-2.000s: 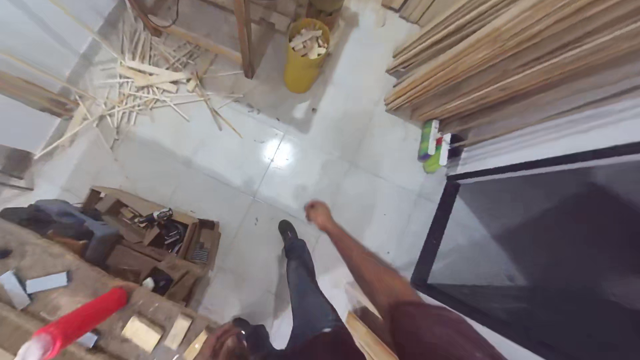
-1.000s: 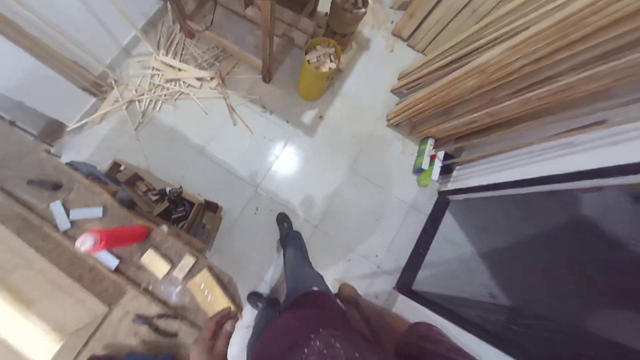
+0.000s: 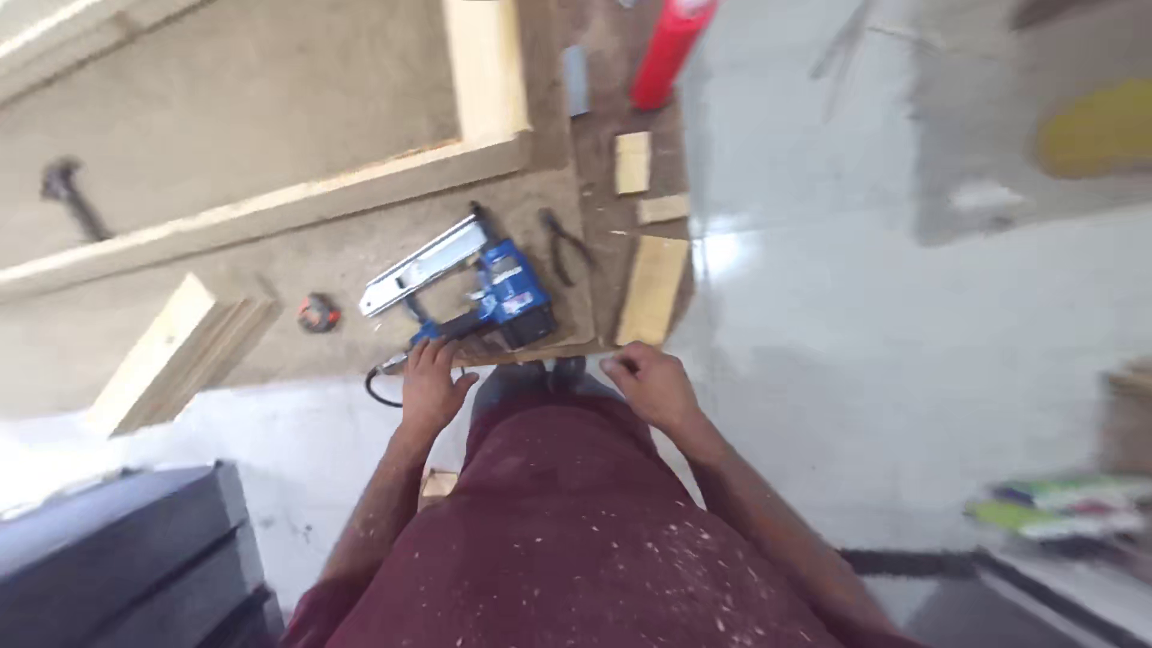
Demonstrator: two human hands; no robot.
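Note:
My left hand point(image 3: 435, 382) rests at the near edge of the workbench, its fingertips by the handle end and hose fitting of a blue pneumatic nail gun point(image 3: 486, 288); whether it touches the tool I cannot tell. My right hand point(image 3: 652, 382) is loosely curled at the bench corner, just below a flat wood block point(image 3: 652, 288), and nothing shows in it. Pliers point(image 3: 564, 245) lie right of the nail gun. Smaller wood blocks point(image 3: 633, 163) and a red bottle or tube point(image 3: 670, 54) are farther up the bench edge. A tape measure point(image 3: 319, 313) lies to the left.
A wooden frame point(image 3: 270, 211) spans the bench point(image 3: 540, 193), with a hammer-like tool point(image 3: 76, 198) inside it. Stacked wood pieces point(image 3: 184, 355) overhang the near edge at left. A dark stacked object point(image 3: 135, 549) stands lower left. A blurred yellow bucket point(image 3: 1098, 130) is on the floor at right.
The view has swung strongly toward the bench. My left hand was at the bench corner by the wood blocks and is now near the nail gun; my right hand has come to the bench edge.

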